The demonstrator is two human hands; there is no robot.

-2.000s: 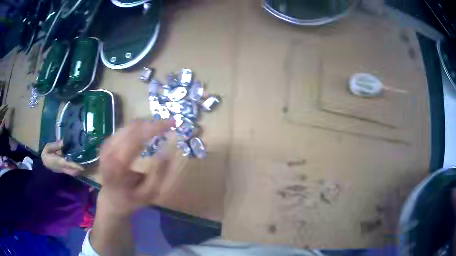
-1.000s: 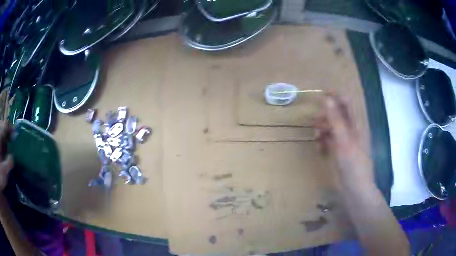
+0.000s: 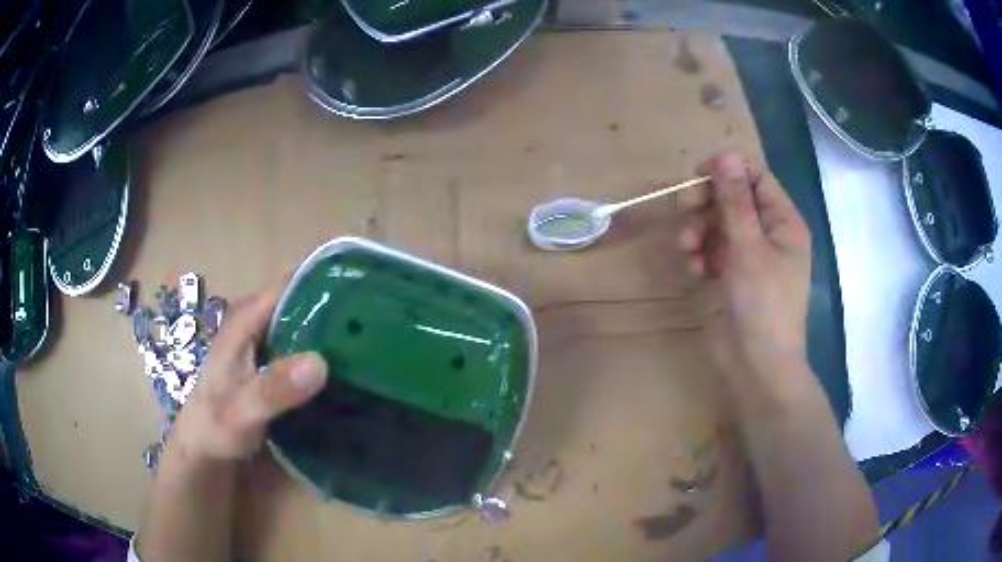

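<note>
My left hand [image 3: 236, 401] holds a glossy green cover [image 3: 423, 318] by its left edge, thumb on the inner face. The cover has a silver-white rim, a blackish panel in its lower half and two small dark holes. A small silver fitting [image 3: 494, 507] sits at its lower right rim. My right hand [image 3: 753, 236] pinches the end of a thin pale swab [image 3: 659, 194]. The swab's white tip is at the right rim of a small white oval dish [image 3: 568, 224], which holds some clear liquid.
Loose silver fittings [image 3: 176, 340] lie in a pile left of my left hand, on brown cardboard [image 3: 615, 121]. Other green covers [image 3: 423, 66] stand at the far side and left. Several covers [image 3: 956, 349] lie at right on a white sheet [image 3: 868, 329].
The cover has come from the left edge to the middle in my left hand. My right hand has taken the swab, and its tip has moved to the dish's right rim. The view has shifted.
</note>
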